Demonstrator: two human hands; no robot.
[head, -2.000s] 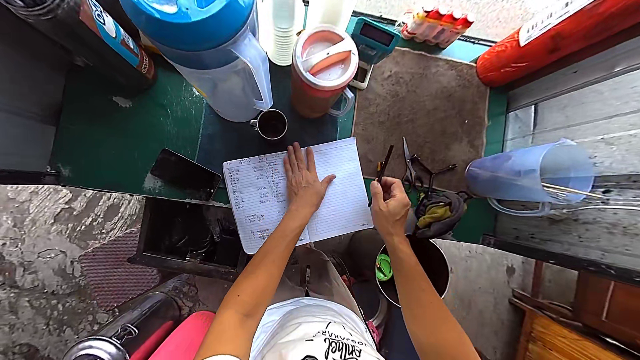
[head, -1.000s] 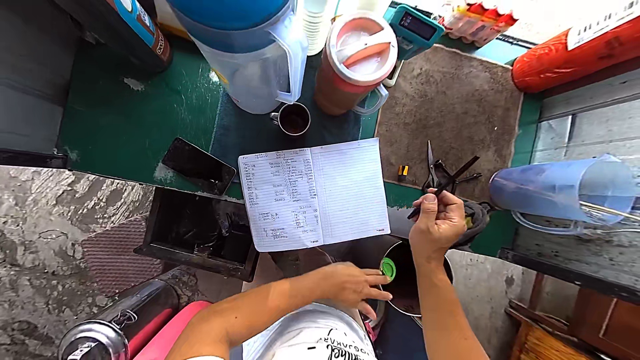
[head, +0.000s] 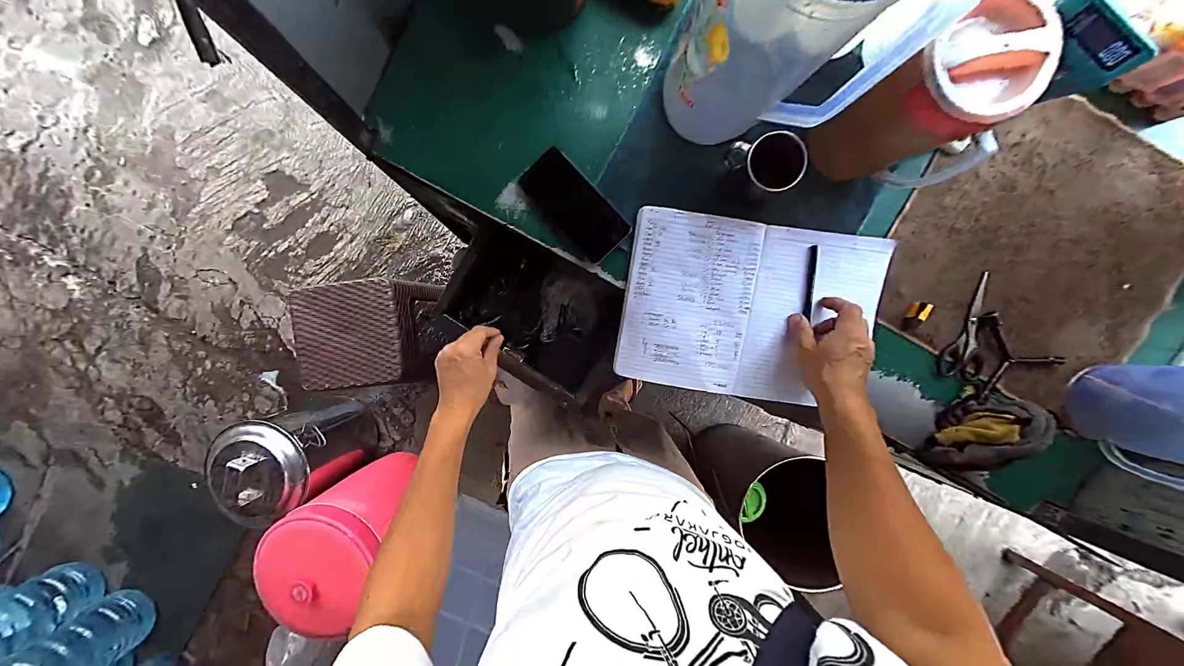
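An open ruled notebook [head: 694, 296] with handwriting on its left page lies at the edge of the green table. On its right page rests a dark pen [head: 812, 277], and my right hand [head: 837, 347] is at its lower end, fingers curled; whether it grips the pen is unclear. My left hand [head: 470, 365] holds the front edge of an open dark drawer [head: 527, 370] under the table. A black phone [head: 573, 205] lies left of the notebook. Behind the notebook stands a metal cup [head: 777, 162] of dark liquid. Scissors [head: 967, 338] lie to the right.
Pitchers, one holding red-brown liquid [head: 865, 125], stand at the back beside a digital scale [head: 1101, 42]. A brown mat [head: 1045, 213] covers the table's right part. Below are a dark bin [head: 777, 499], a pink container [head: 324, 546], a steel container [head: 259, 472] and water bottles [head: 79, 610].
My left hand has moved left from near the bin to the drawer. My right hand has come from beside the scissors to the notebook, where the pen now lies. The view has swung left.
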